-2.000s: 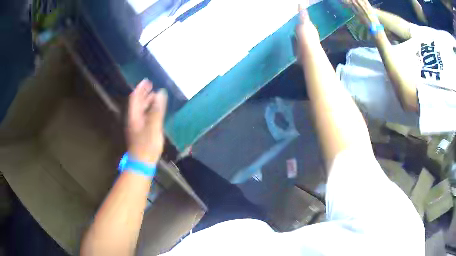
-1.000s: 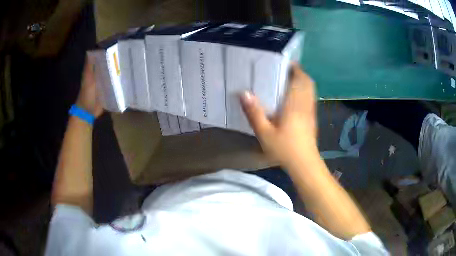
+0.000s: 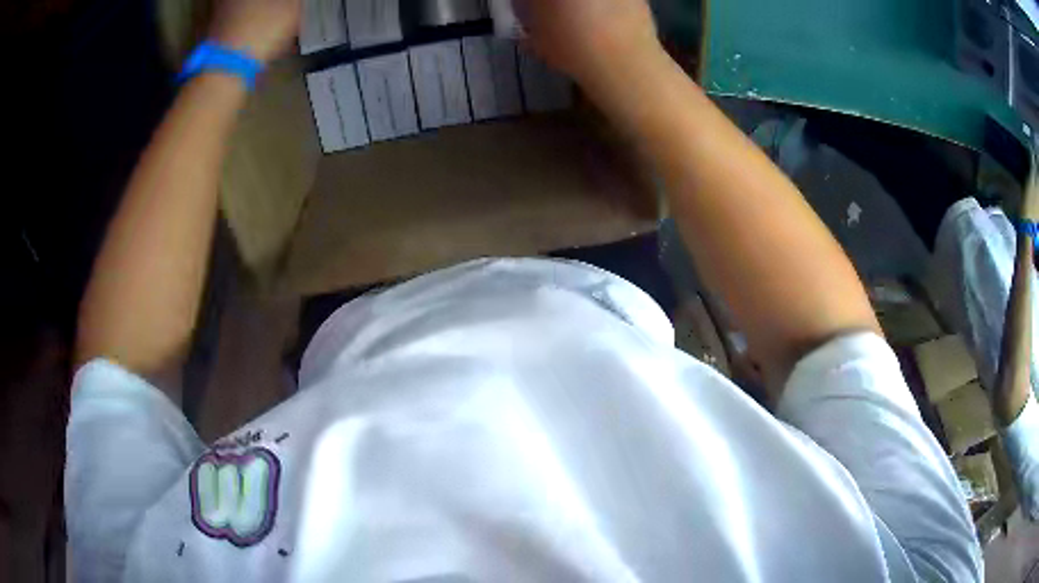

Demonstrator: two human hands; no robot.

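Observation:
Several white unit boxes (image 3: 387, 96) stand in a tight row inside an open brown shipping carton (image 3: 456, 211) in front of me. A second row of white unit boxes (image 3: 370, 21) shows behind it, cut off by the top edge. My left hand (image 3: 260, 25) is at the left end of that upper row, and my right hand (image 3: 587, 37) is at its right end. The fingers of both hands are cut off or hidden, so their grip cannot be told.
A green-topped workbench (image 3: 832, 57) is at the upper right, with dark-and-white boxes at its far right. Another person's arm (image 3: 1020, 308) shows at the right edge. Small brown cartons (image 3: 946, 367) lie below, at the lower right.
The row of unit boxes held between my hands has moved away from me, into the carton area. Both hands have moved up to the top edge. The front row in the carton now shows more.

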